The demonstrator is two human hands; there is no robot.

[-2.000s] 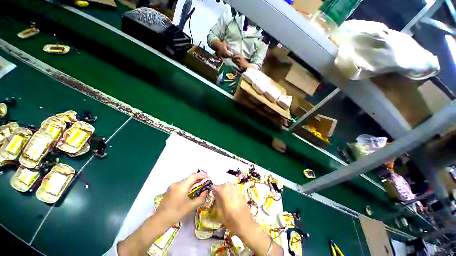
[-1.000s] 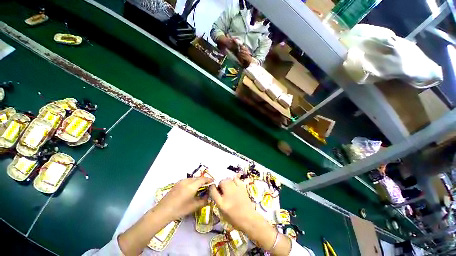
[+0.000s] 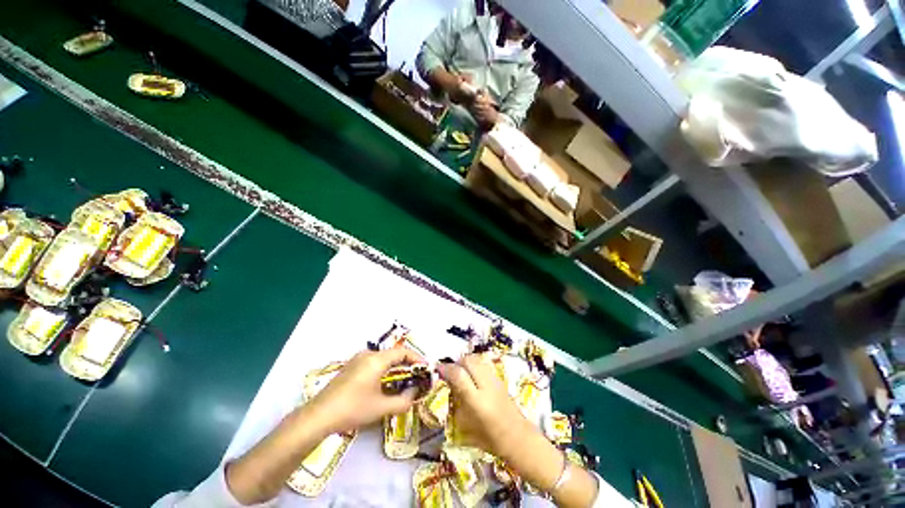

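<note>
My left hand [image 3: 365, 389] holds a black connector end [image 3: 407, 378] with yellow and reddish wires between thumb and fingers, above the white sheet [image 3: 332, 313]. My right hand [image 3: 480, 399] is just right of it, thumb and fingertips together near the wires; whether it grips a wire is too small to tell. Cream housings with yellow blocks lie on the sheet below and beside both hands, such as the one at the lower left [image 3: 323, 462]. Their black connector ends and wires are heaped behind my right hand [image 3: 487, 337].
More housings [image 3: 99, 340] lie in a heap on the green bench at left. The green conveyor [image 3: 298, 149] runs diagonally behind, carrying a few units [image 3: 157, 85]. Yellow-handled pliers [image 3: 649, 491] and cardboard [image 3: 718, 466] are at right. A person [image 3: 481, 69] sits opposite; a grey shelf beam crosses overhead.
My hands have parted slightly, and the black connector end shows more in my left hand. Units on the belt have moved right. The view has shifted slightly.
</note>
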